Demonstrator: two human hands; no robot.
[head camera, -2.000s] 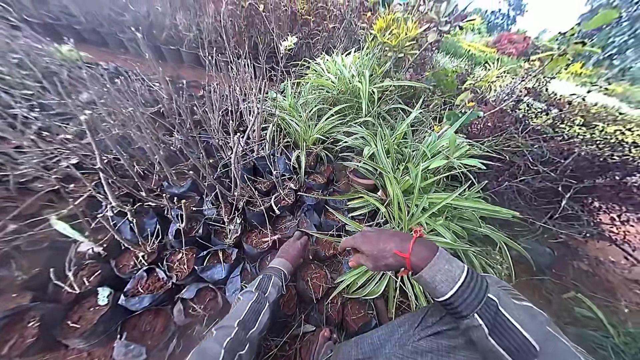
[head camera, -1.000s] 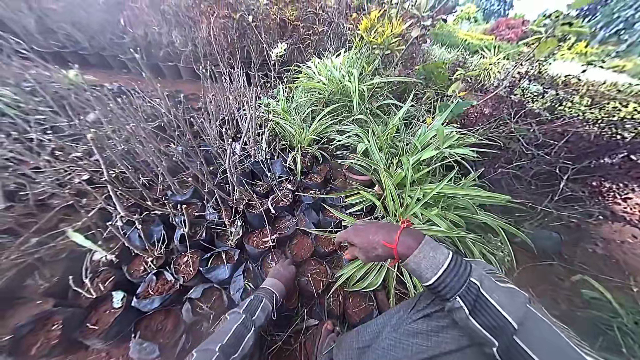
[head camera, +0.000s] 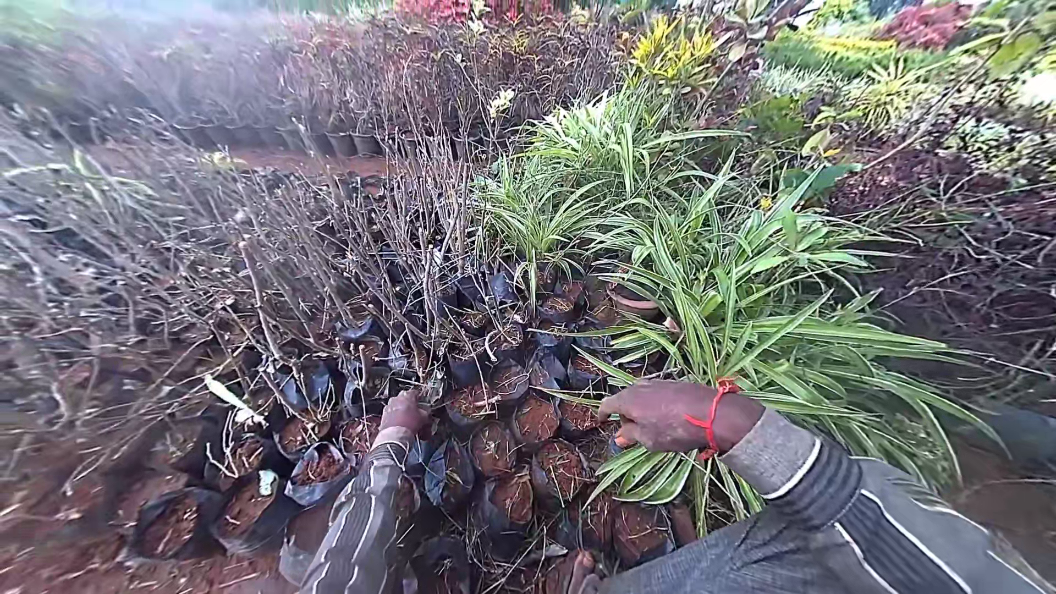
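Observation:
My left hand (head camera: 404, 415) reaches down among black plastic nursery bags of reddish soil (head camera: 322, 466), at the foot of bare, thin-stemmed plants (head camera: 363, 280). Its fingertips are hidden, so any hold is unclear. My right hand (head camera: 660, 415), with a red string round the wrist, hovers over soil-filled bags (head camera: 561, 469) beside a spider plant with striped leaves (head camera: 726, 330). Its fingers are curled and partly hidden; whether something is in them cannot be told.
A round clay-coloured pot rim (head camera: 635, 304) shows under the striped leaves. Farther back stand rows of dark pots (head camera: 355, 143) with reddish shrubs. Dark, twiggy plants (head camera: 973, 239) lie to the right. A bare foot (head camera: 582, 569) is at the bottom edge.
My left hand has moved away from my right hand, leftward and farther out toward the bare stems. My right hand stays beside the striped leaves.

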